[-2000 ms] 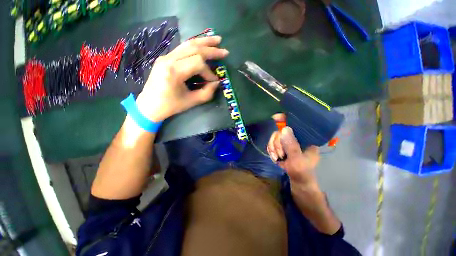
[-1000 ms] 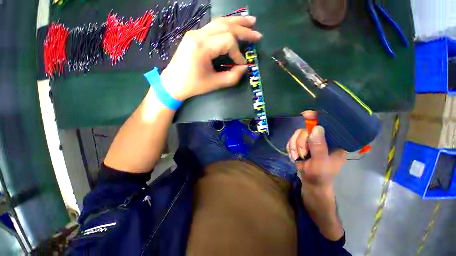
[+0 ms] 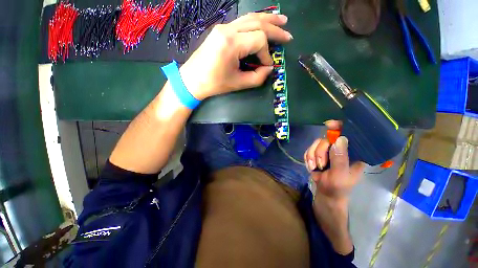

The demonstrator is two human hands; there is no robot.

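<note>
My left hand [image 3: 234,60], with a bright blue band on the wrist, pinches a short red lead wire [image 3: 254,65] between thumb and forefinger at the PCB strip [image 3: 281,99]. The strip lies along the green bench, its near end past the front edge. My right hand [image 3: 335,162] holds the dark blue soldering gun [image 3: 371,130] by its grip, fingers around the orange trigger. The gun's metal tip points up and left, a little right of the strip and apart from it. The gun's handle is mostly hidden.
Heaps of red wires [image 3: 62,34] and black wires [image 3: 95,32] lie on a dark mat at the back left. A round brown dish [image 3: 360,15] and blue-handled pliers [image 3: 414,44] lie at the back right. Blue bins [image 3: 443,189] and a cardboard box [image 3: 445,141] stand right of the bench.
The view has shifted, so the bench sits differently in the picture. The strip appears more upright. Both hands keep their holds, and the gun stays apart from the strip.
</note>
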